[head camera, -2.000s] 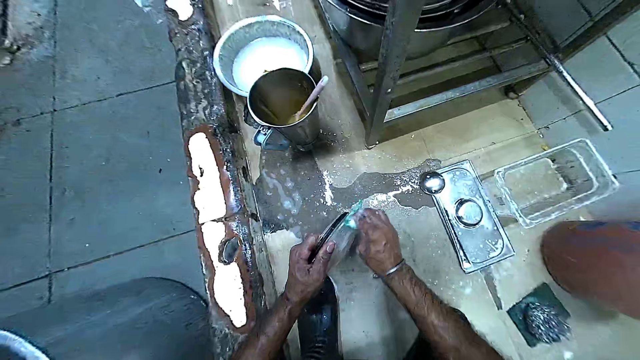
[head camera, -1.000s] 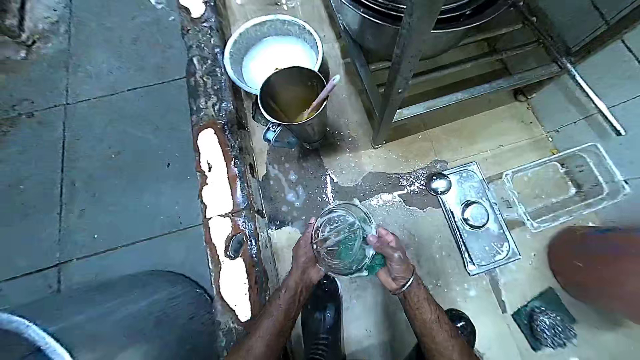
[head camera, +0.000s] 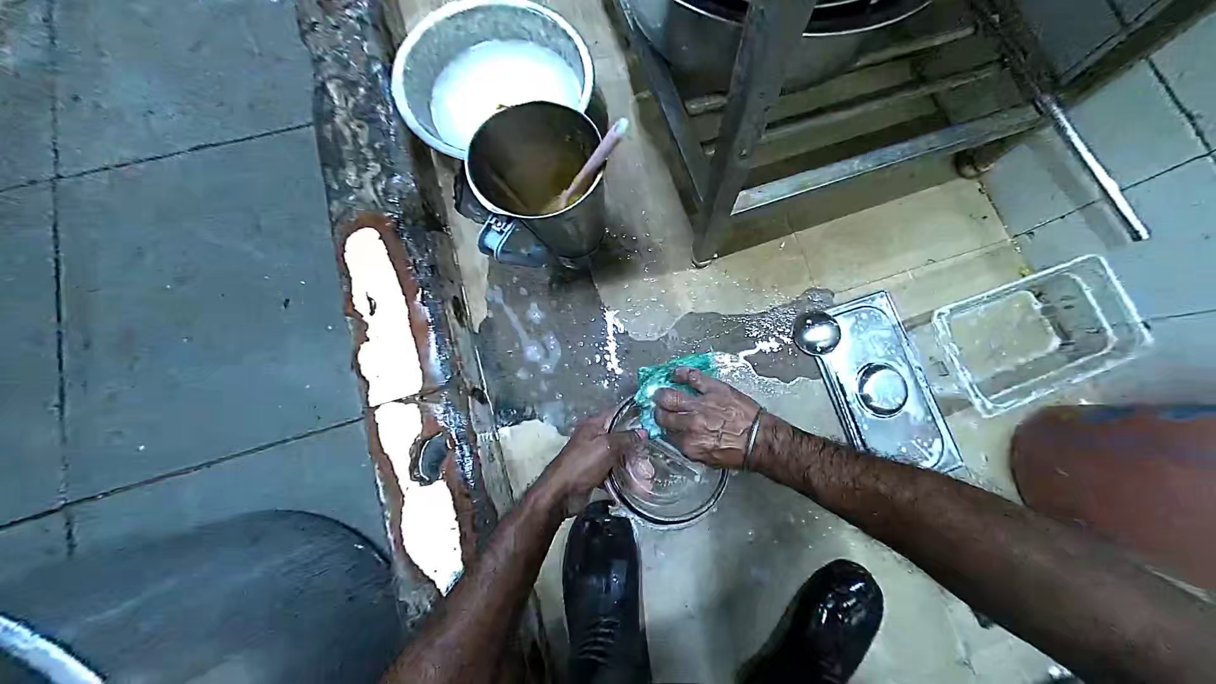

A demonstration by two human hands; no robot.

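Note:
My left hand [head camera: 591, 463] grips the left rim of a round clear glass lid or shallow bowl [head camera: 670, 489]; which of the two I cannot tell. Pressed against its upper edge is a green scrubbing cloth or mesh [head camera: 673, 375], held in my right hand [head camera: 705, 421]. Both hands are low over the wet floor, just above my black boots [head camera: 604, 579]. Beyond them stand a steel jug [head camera: 579, 228] with a pinkish handle sticking out of brownish liquid, and a basin [head camera: 418, 100] of whitish liquid.
Right of my hands lies a steel pan lid [head camera: 898, 413] with a small round metal piece at its corner, beside a clear rectangular container [head camera: 988, 399]. A metal rack [head camera: 736, 142] holds large pots above. A raised, worn curb [head camera: 366, 180] runs along the left. A reddish-brown rounded object [head camera: 1111, 475] is at right.
The round glass piece, earlier held up between both hands, is now lower and nearer my boots. My right hand and the green cloth have moved onto its upper edge.

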